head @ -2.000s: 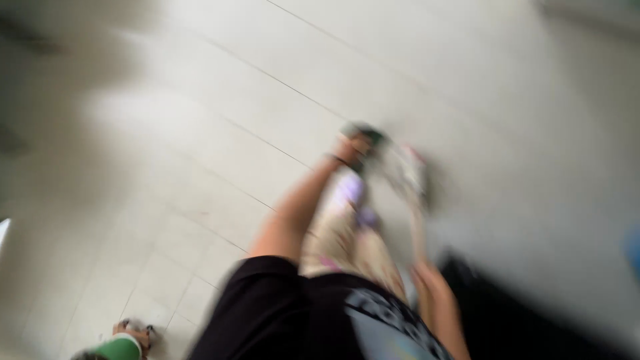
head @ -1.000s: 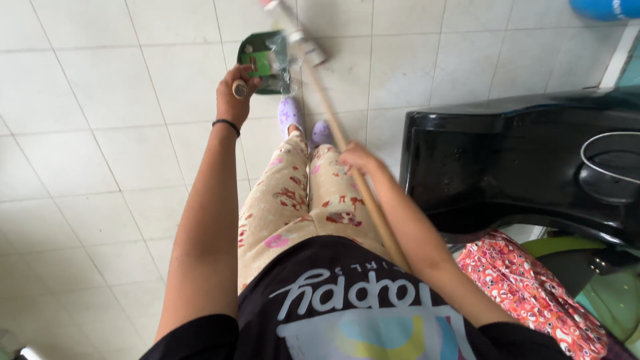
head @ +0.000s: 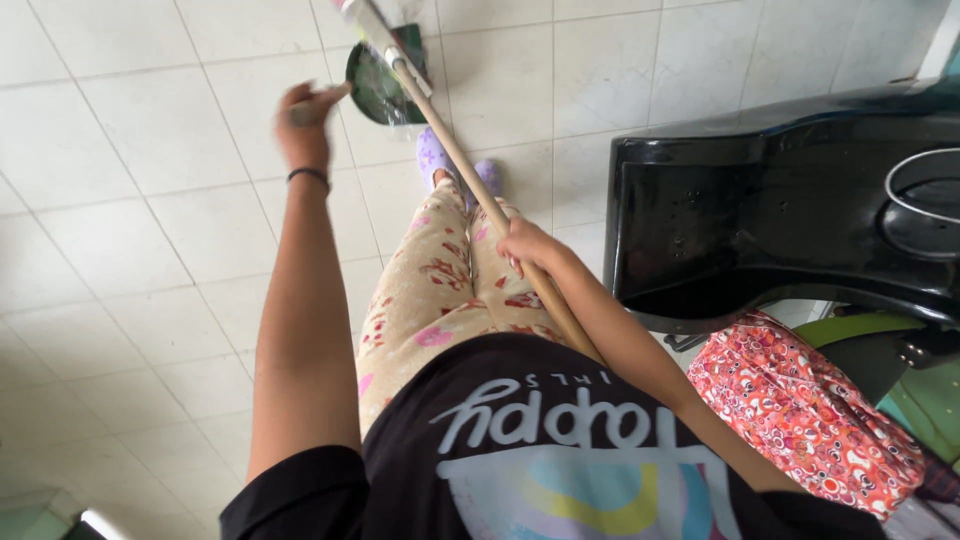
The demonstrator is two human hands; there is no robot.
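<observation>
My left hand [head: 304, 124], with a dark band at the wrist, is closed on the dustpan handle [head: 330, 94]. A green dustpan [head: 375, 90] with some debris and clear plastic in it hangs just right of that hand, above the tiles. My right hand [head: 529, 244] grips the long wooden broom handle [head: 469, 172], which slants from beside my shirt up to the broom head [head: 367, 26]. The broom head overlaps the upper part of the dustpan, and the frame's top edge cuts it off. Whether the two touch cannot be told.
To the right stands a glossy black sink counter [head: 675, 225] with a metal ring on it. Below it is a red patterned cloth [head: 802, 405] beside green items. Pale floor tiles [head: 135, 135] spread to the left. My feet are in lilac slippers [head: 431, 154].
Since a second ago, my left hand has moved a little away from my body with the dustpan. The blue object at the top right has left the view.
</observation>
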